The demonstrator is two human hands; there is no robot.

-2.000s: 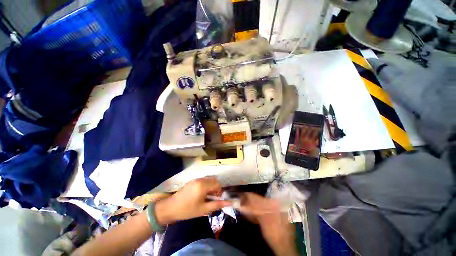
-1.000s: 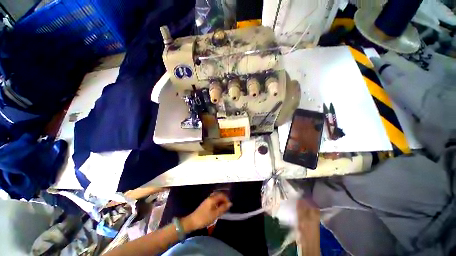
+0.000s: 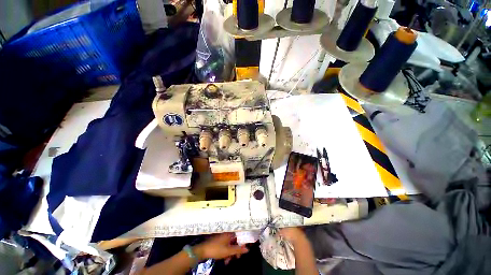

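Observation:
My left hand (image 3: 219, 248), with a pale green bracelet on its wrist, is below the table's front edge, fingers apart. A small white piece (image 3: 246, 237) shows just above its fingertips; no grip on it shows. My right hand (image 3: 294, 237) is at the right side of the tied pale cloth bag (image 3: 275, 250) at the table front; its fingers are partly hidden and blurred. The cream overlock machine (image 3: 221, 115) stands behind. Navy panels (image 3: 94, 161) lie left of it, with a white piece (image 3: 81, 217) on them.
A phone (image 3: 299, 184) and dark snips (image 3: 325, 167) lie right of the machine. Thread cones (image 3: 387, 60) stand behind. A blue crate (image 3: 81, 48) is at the back left. Grey fabric (image 3: 409, 231) is piled right, beside hazard tape (image 3: 377, 150) on the table edge.
The view has tilted upward, bringing the thread cones in. My right hand has come inward to the cloth bag. The pale strip seen between my hands one second ago no longer shows there.

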